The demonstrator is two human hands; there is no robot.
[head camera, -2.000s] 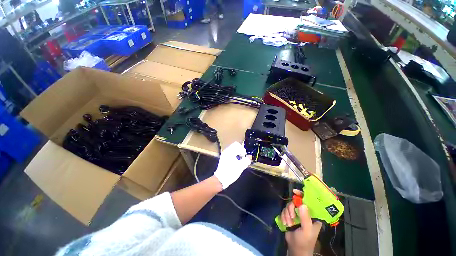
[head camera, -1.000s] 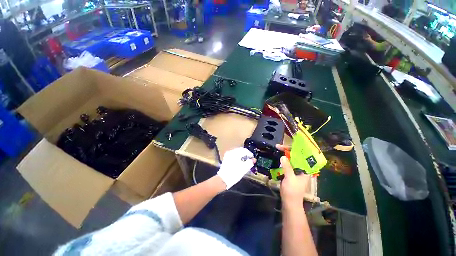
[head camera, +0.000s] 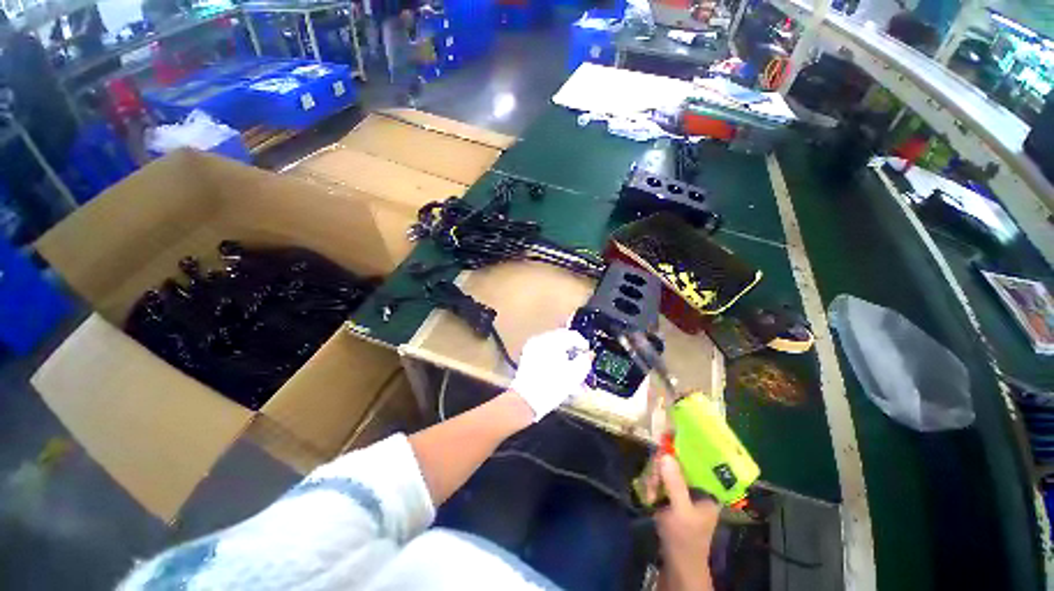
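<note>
The black power strip housing lies on the tan work board, its open end towards me. A small green circuit board shows in that end. My left hand, in a white glove, is at the left side of the open end with its fingers closed around something; a wire or lead there is mostly hidden. My bare right hand holds the lime-green soldering gun by its grip. The gun's blurred metal tip points up-left, close to the right side of the open end; contact cannot be told.
The dark red parts tray with black and yellow parts stands behind right. Black cords lie behind left. Another housing is further back. A large carton of black cords is left. A plastic bag lies on the conveyor at right.
The soldering gun first went up over the tray's near side, and has now come back down with its tip near the housing's open end. My left hand has stayed beside the opening.
</note>
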